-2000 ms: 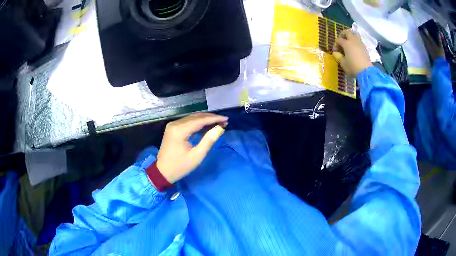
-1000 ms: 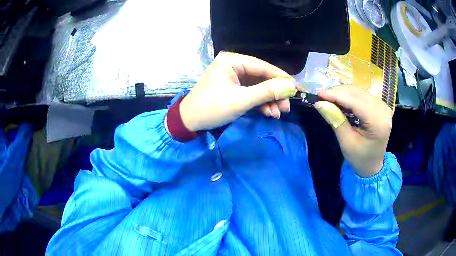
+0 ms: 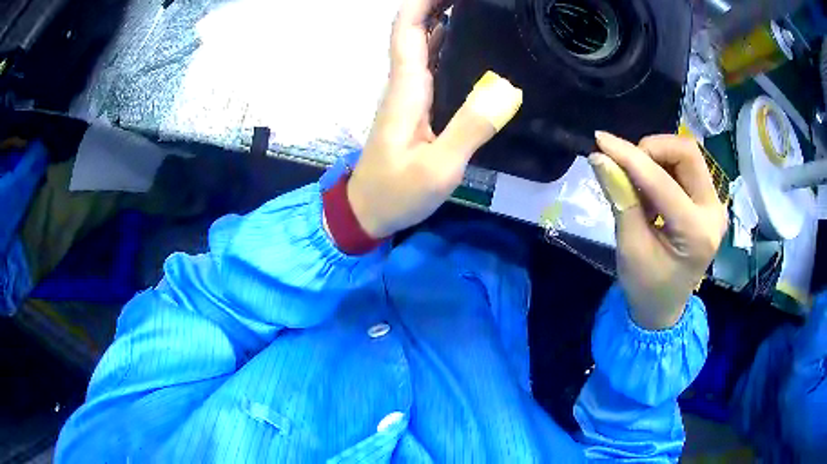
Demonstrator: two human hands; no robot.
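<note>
The black projector [image 3: 544,118] stands at the top centre, its round lens [image 3: 580,29] near the frame's top edge. My left hand [image 3: 413,163] is at its left side, fingers along the edge and the yellow-capped thumb over the front face. My right hand [image 3: 666,213] is just off its lower right corner, thumb and forefinger nearly together; any piece between them is too small to tell. A tiny yellow spot shows by the curled fingers. The yellow adhesive sheet [image 3: 715,170] is mostly hidden behind my right hand.
A bright white sheet [image 3: 299,72] lies on wrinkled silvery wrap [image 3: 150,86] at left. At right are ring-shaped parts [image 3: 707,95], a large white disc [image 3: 771,145] and a yellow cylinder [image 3: 757,53]. A blue sleeve [image 3: 807,390] shows at the lower right edge.
My hands, which met over a small dark part one second ago, are now apart. My left hand has gone up to the projector's side. More of the projector and its lens shows.
</note>
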